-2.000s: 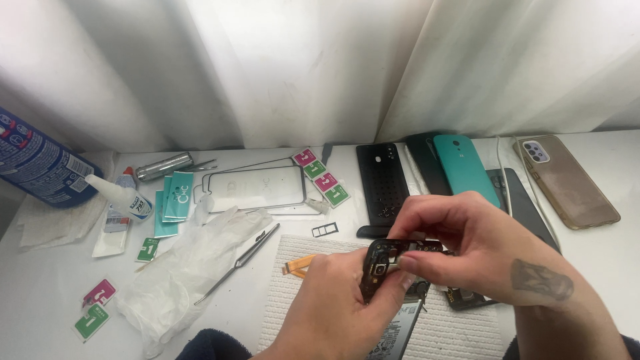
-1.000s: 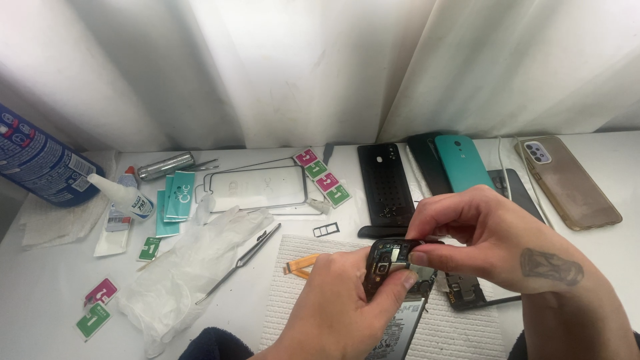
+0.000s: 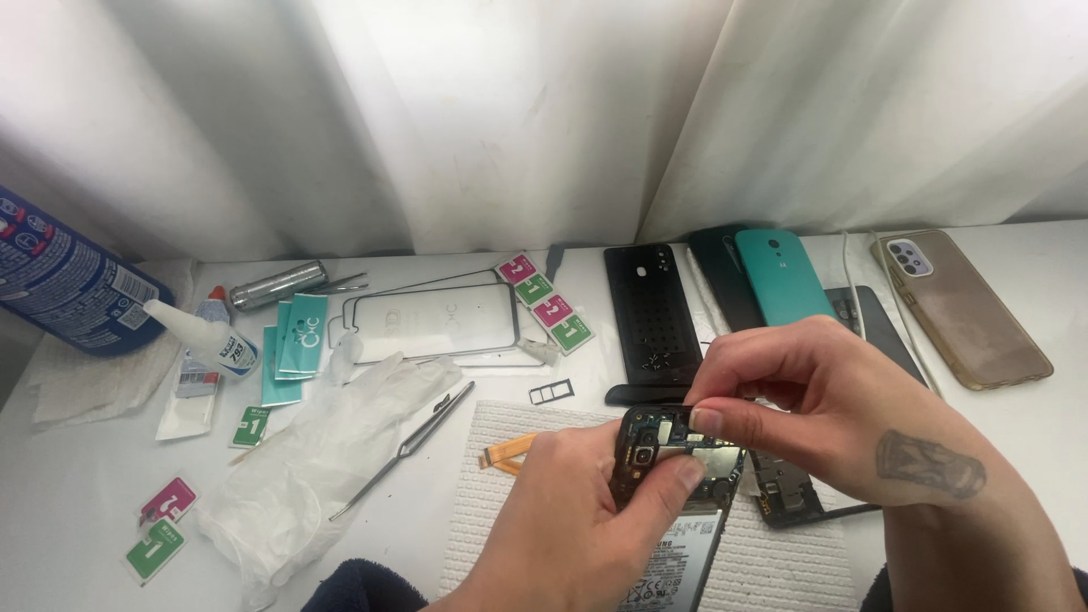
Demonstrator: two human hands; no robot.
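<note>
My left hand (image 3: 578,501) grips an opened smartphone (image 3: 714,463), its thumb lying on the exposed circuit board beside the rear camera module (image 3: 643,456). The phone's battery (image 3: 671,565) shows below that thumb. Thumb and forefinger of my right hand (image 3: 790,399) pinch at the phone's top edge; whether a small part is between them cannot be told. A textured white cloth (image 3: 501,416) lies underneath. An orange flex cable (image 3: 508,450) rests on it, left of the phone. Partly behind my right hand is a black phone frame (image 3: 790,497).
Beyond my hands lie a black phone back cover (image 3: 650,306) with small screws, a teal cover (image 3: 782,276) and a phone in a clear case (image 3: 969,314). Leftward are a SIM tray (image 3: 552,391), tweezers (image 3: 408,446), a white glove (image 3: 297,484), screen protectors (image 3: 433,323), a glue bottle (image 3: 204,336) and a spray can (image 3: 68,272).
My right hand's fingertips have shifted from over the circuit board to the phone's top edge. More of the board and the battery now shows. My left hand keeps its hold.
</note>
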